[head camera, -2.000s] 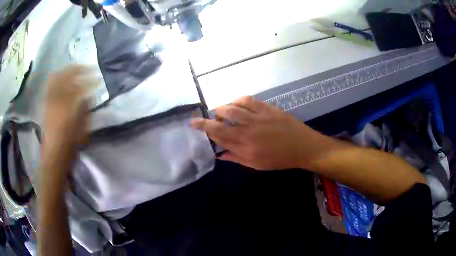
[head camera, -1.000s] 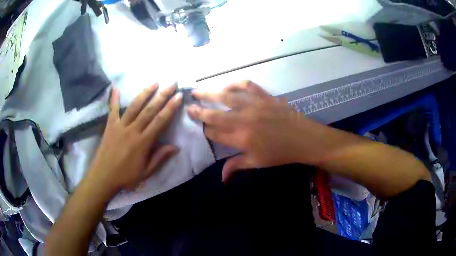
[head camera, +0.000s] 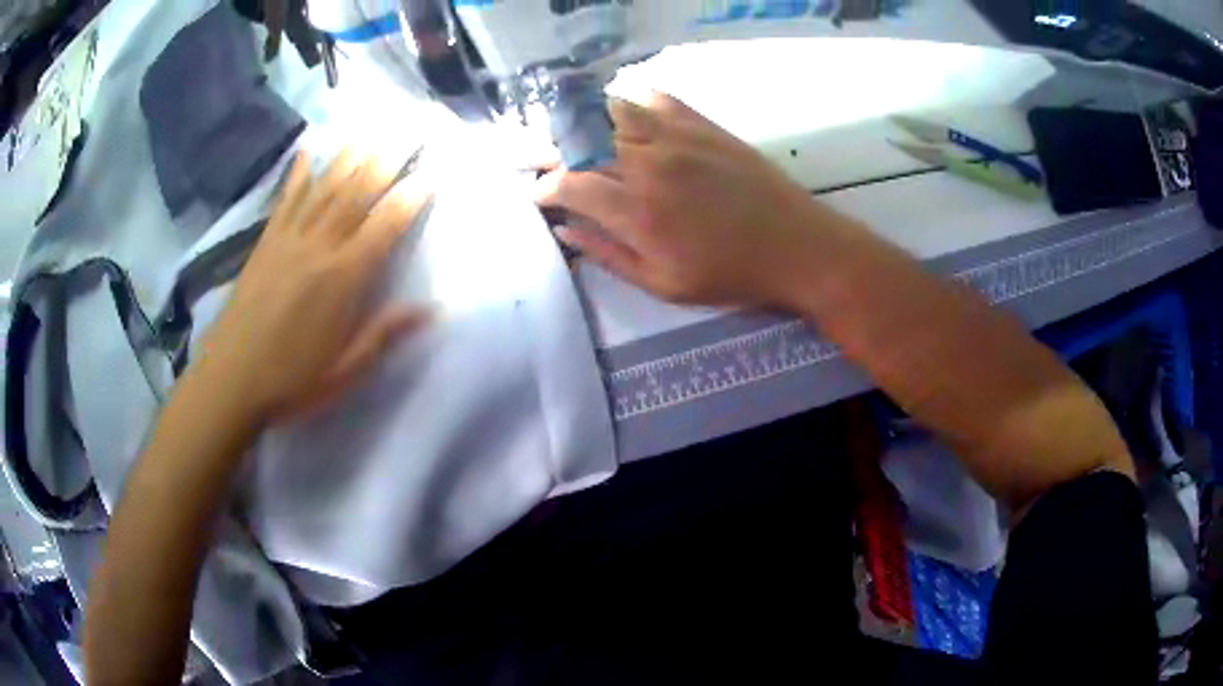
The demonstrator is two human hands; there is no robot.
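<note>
A light grey panel [head camera: 416, 442] lies over the left of the machine bed and hangs over its front edge. A dark grey piece [head camera: 221, 114] lies at the upper left, and a dark strip runs below it. My left hand [head camera: 315, 288] lies flat on the light panel with fingers spread. My right hand [head camera: 671, 201] is at the panel's right edge, its fingertips close to the needle area [head camera: 543, 121] under the bright lamp. Glare hides the needle and the fingertips, so a grip cannot be made out.
Snips [head camera: 972, 154] and a dark flat rectangle [head camera: 1100, 158] lie on the bed at the right. The ruler edge [head camera: 738, 369] runs along the front. A blue crate [head camera: 1174, 335] with grey pieces stands lower right, near red and blue packets [head camera: 952, 603]. Heaped grey pieces [head camera: 81, 389] lie left.
Both hands and the panel have moved up towards the needle area. The light panel now lies smoother and covers more of the front edge. The view has shifted, showing more of the machine head.
</note>
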